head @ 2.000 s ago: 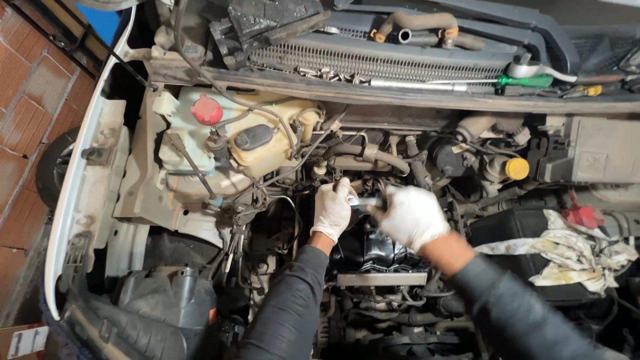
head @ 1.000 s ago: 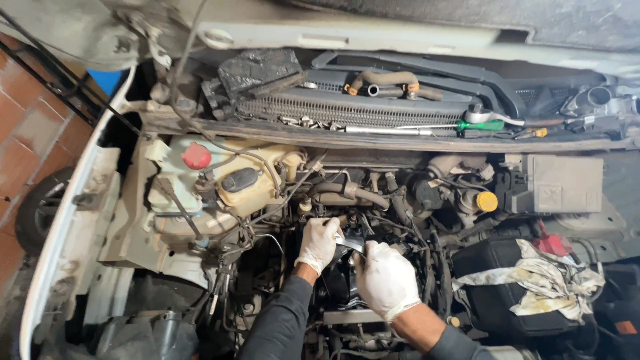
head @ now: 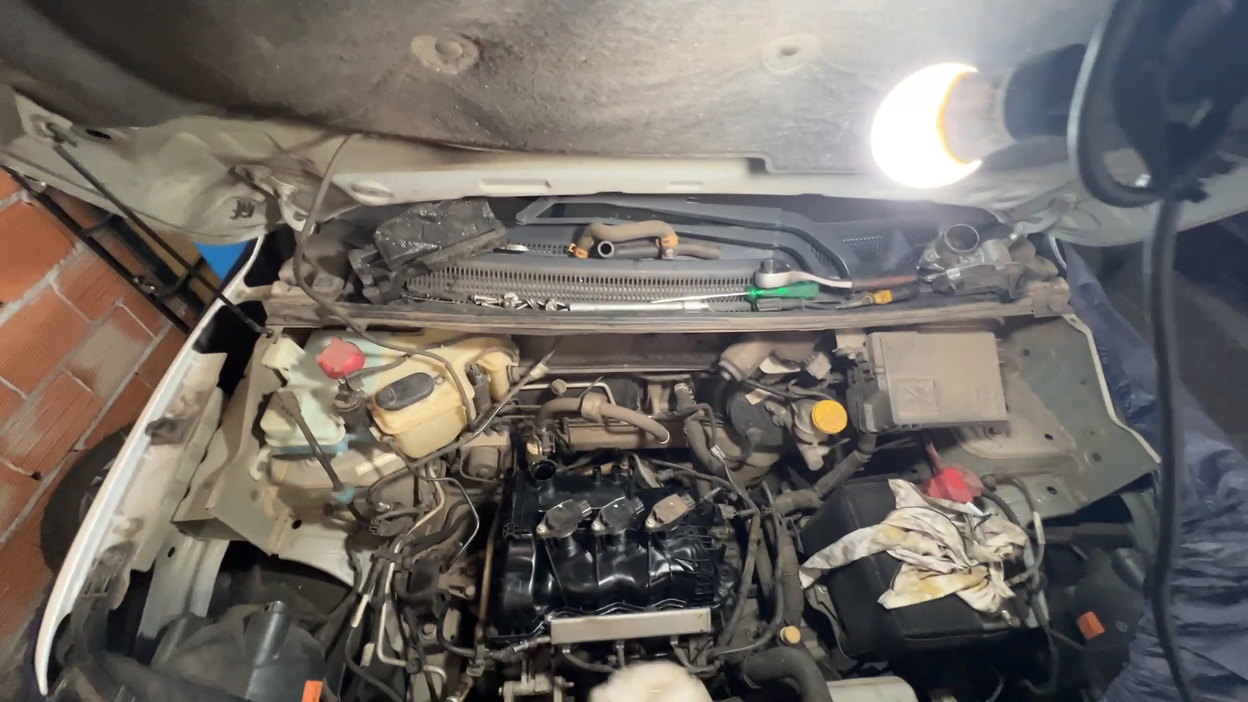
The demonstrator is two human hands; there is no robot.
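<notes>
A white-gloved hand (head: 651, 684) shows only in part at the bottom edge, just below a metal strip (head: 632, 626) on the front of the engine. I cannot tell which of my hands it is, and its fingers and anything in it are hidden. My other hand is out of view. Above the strip is the black plastic engine cover (head: 614, 561), with three ignition coils (head: 619, 515) in a row on it. A brown-grey hose (head: 624, 417) curves behind the cover.
A stained rag (head: 916, 556) lies over the black battery (head: 848, 585). A green-handled screwdriver (head: 785, 292), a ratchet (head: 799, 279) and a loose hose (head: 629, 234) lie on the cowl. A lit bulb (head: 921, 125) and its cable (head: 1160, 390) hang at the right. Coolant tank (head: 419, 414) stands left.
Both gloved hands were together over the engine, with a shiny metal piece between them; now only part of one shows at the bottom edge. The view has tilted up, and the bulb shows.
</notes>
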